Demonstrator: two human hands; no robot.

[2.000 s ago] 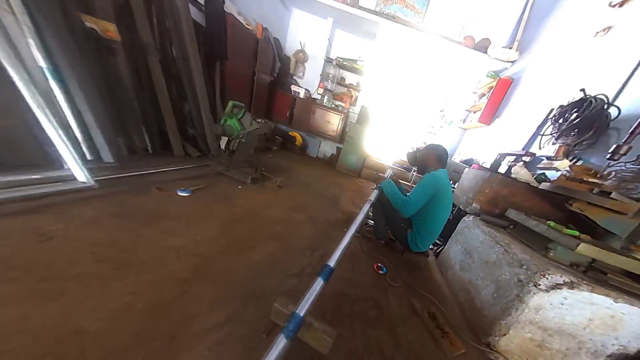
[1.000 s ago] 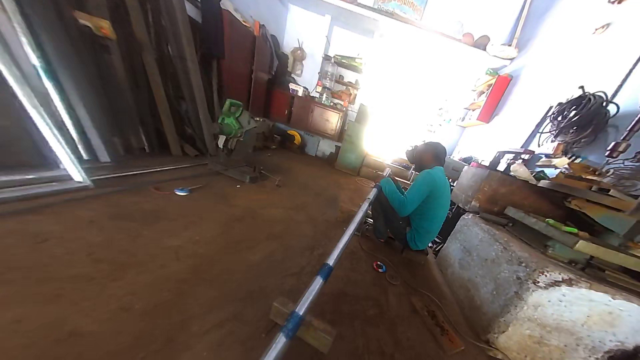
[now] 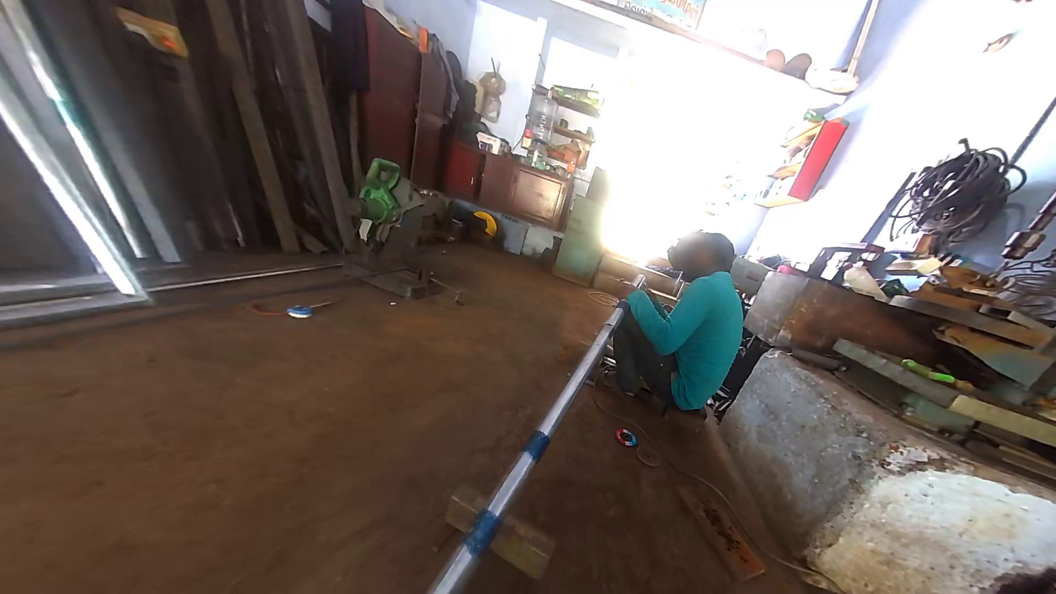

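Neither of my hands is in the view. A long metal pipe [image 3: 563, 398] with blue bands runs from the bottom edge up toward a crouching co-worker [image 3: 707, 330] in a teal long-sleeved top. Its near part lies over a wooden block [image 3: 520, 544] on the brown floor. The co-worker's gloved hand [image 3: 624, 307] is at the far end of the pipe; whether it grips the pipe cannot be told. Right of the pipe, a small red and blue disc [image 3: 626, 437] lies near a thin cable [image 3: 716, 487].
A green cut-off saw [image 3: 381, 198] stands at the back left, near leaning metal lengths [image 3: 247, 124]. A blue and white disc [image 3: 299, 312] is on the floor. To the right, a rough concrete block [image 3: 792, 429] borders a cluttered bench [image 3: 858, 313]. Coiled cable [image 3: 961, 194] hangs on the wall.
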